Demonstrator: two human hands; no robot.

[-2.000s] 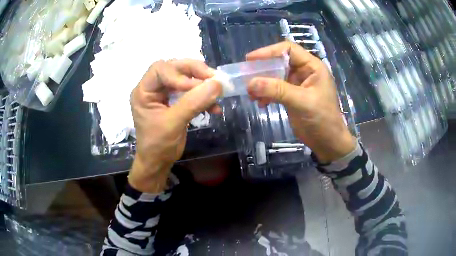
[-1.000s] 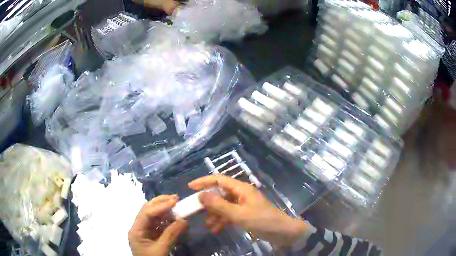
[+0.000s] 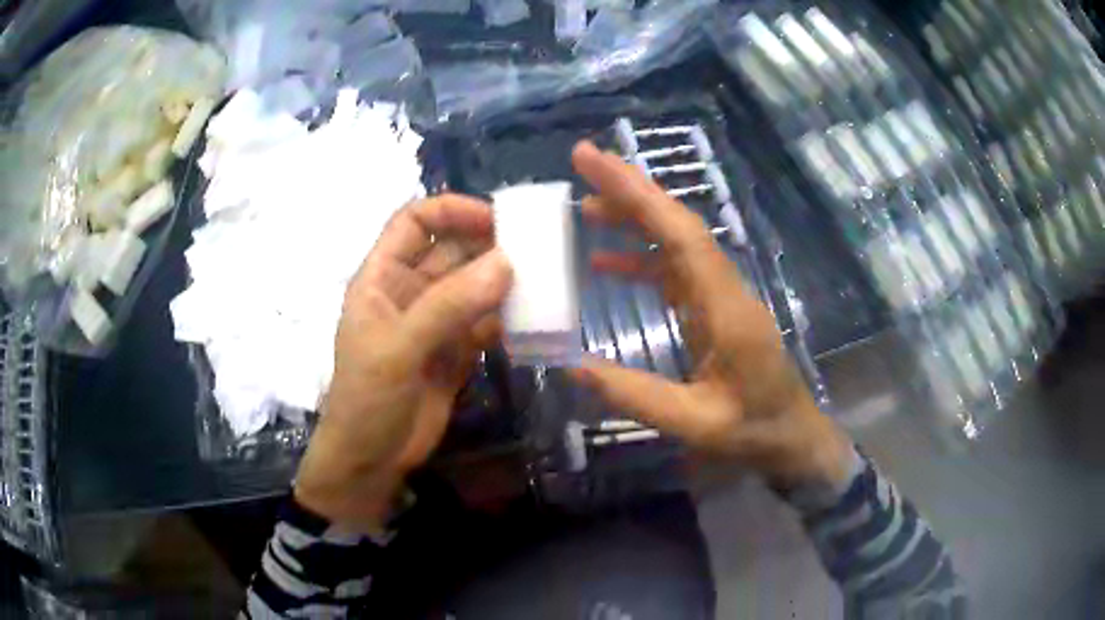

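Observation:
A packed box [image 3: 537,269], a clear case with white inside, stands upright in front of me, slightly blurred. My left hand [image 3: 418,315] grips its left edge between thumb and fingers. My right hand [image 3: 691,327] is at its right side, thumb and fingers spread apart, the thumb tip near the lower right corner; whether it touches is unclear. The grooved parts tray [image 3: 743,260] lies behind and below my right hand, with white-ended rods at its top and bottom ends. A loose pile of white paper slips [image 3: 285,242] lies left of my hands.
A bag of cream foam blocks [image 3: 109,145] is at upper left. A bluish box bag [image 3: 327,42] is at the top. A finished-goods tray [image 3: 879,170] is at right, with another tray of white pieces [image 3: 1030,109] beyond it. A left parts tray [image 3: 27,424] is at the far left.
The view has swung back down to the near table. The box has turned from slanted to upright. My right hand, closed on it before, has opened and its fingers are spread.

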